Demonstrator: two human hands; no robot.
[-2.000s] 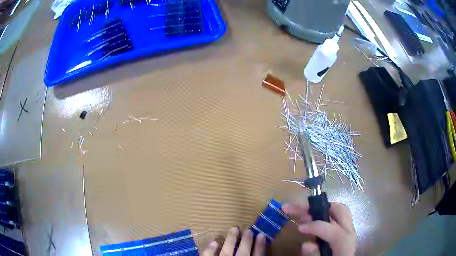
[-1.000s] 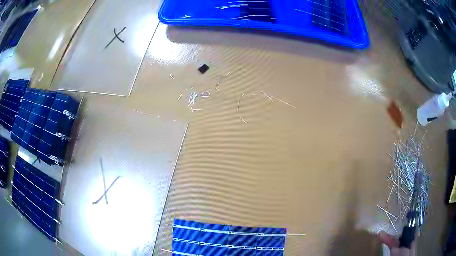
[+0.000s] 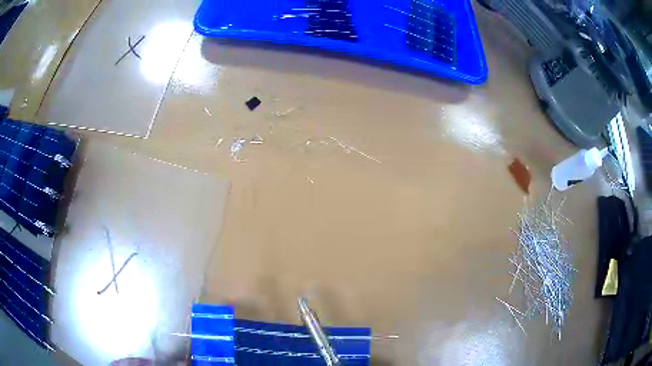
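A solar cell block [image 3: 279, 344] lies at the bottom edge, partly cut off, with a ribbon end sticking out to the right. A brighter blue cell strip [image 3: 213, 332] lies at its left end; whether it overlaps or abuts is unclear. The soldering iron [image 3: 316, 330] shows only its silvery barrel and tip, slanting over the block; whether it touches is unclear. My right hand is below the picture. A small blurred patch, perhaps a fingertip of my left hand [image 3: 132, 362], shows at the bottom edge; its grip is hidden.
The tabbing ribbon pile [image 3: 543, 264] lies right, below an orange-brown piece [image 3: 520, 176] and the flux bottle [image 3: 576, 169]. A blue tray [image 3: 343, 48] is at the top, a grey machine [image 3: 575, 100] upper right, a black holder [image 3: 622, 293] far right. Cell stacks [image 3: 32, 171] and marked clear sheets [image 3: 171, 193] are left.
The iron has moved from the ribbon pile to over the cell block. A brighter strip now shows at the block's left end. The right hand has left the picture. The view has shifted.
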